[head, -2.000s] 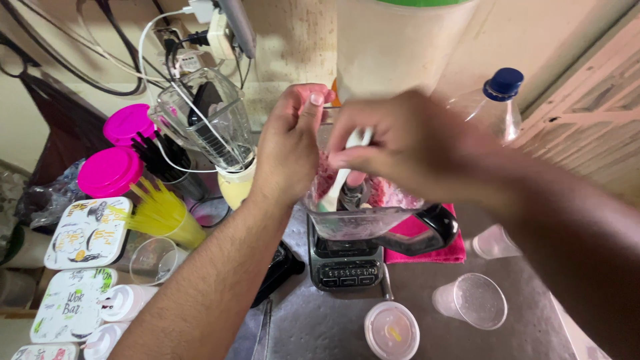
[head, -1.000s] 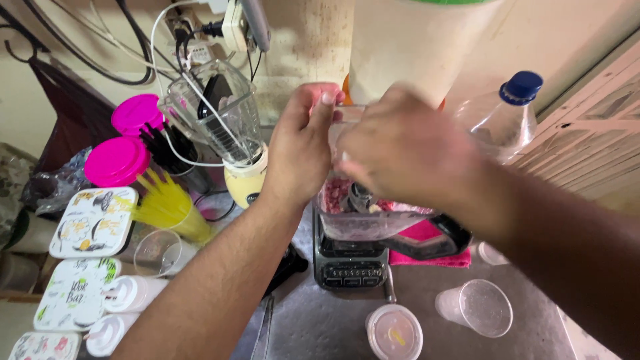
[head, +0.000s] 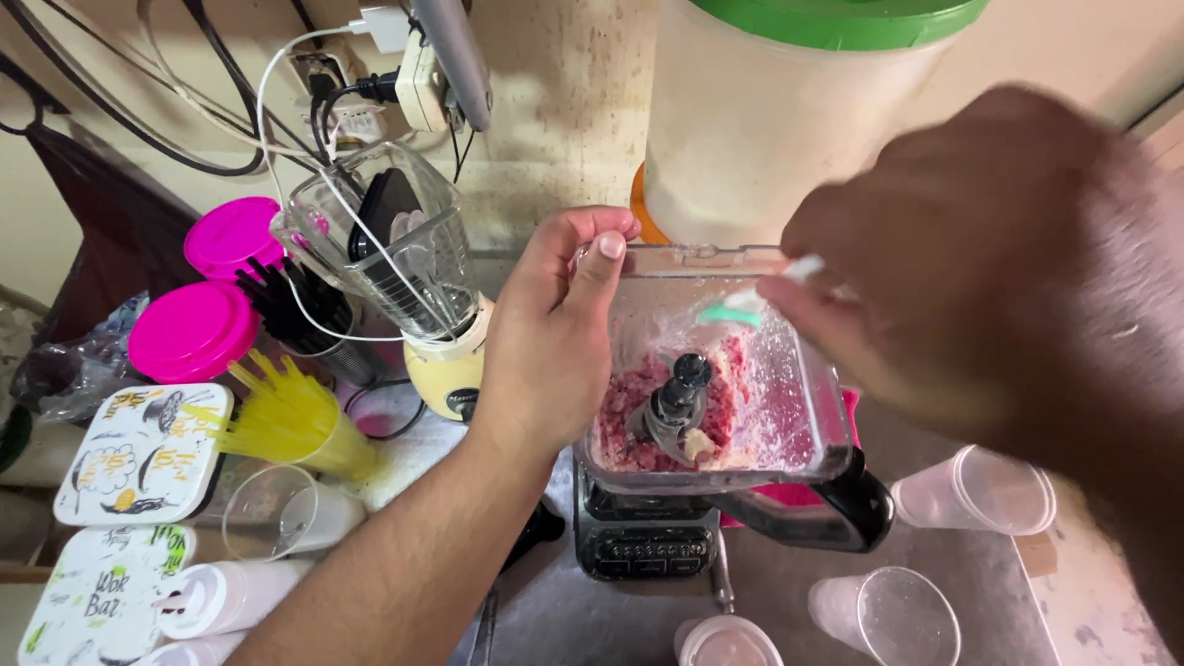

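My left hand (head: 560, 324) grips the upper left rim of a clear square blender jar (head: 777, 388), thumb over the edge. The jar sits on a black blender base (head: 647, 546), its black handle (head: 851, 509) at the lower right. Inside, a crushed pink and white mixture (head: 638, 398) surrounds the black blade column (head: 682, 388). My right hand (head: 925, 268), blurred, is above the jar's right side and holds a spatula with a white handle and pale green tip (head: 731, 314). The tip is inside the jar near the far wall.
A second blender (head: 444, 361) with a phone in its jar stands left, beside yellow straws (head: 296, 416), black straws (head: 305, 301) and pink lids (head: 194, 328). Clear plastic cups (head: 906, 615) lie at the lower right. A large green-lidded container (head: 786, 120) stands behind; cables hang at the upper left.
My right hand has moved up and to the right relative to the jar, uncovering more of the mixture and the blade column. My left hand stays on the rim. The view has shifted.
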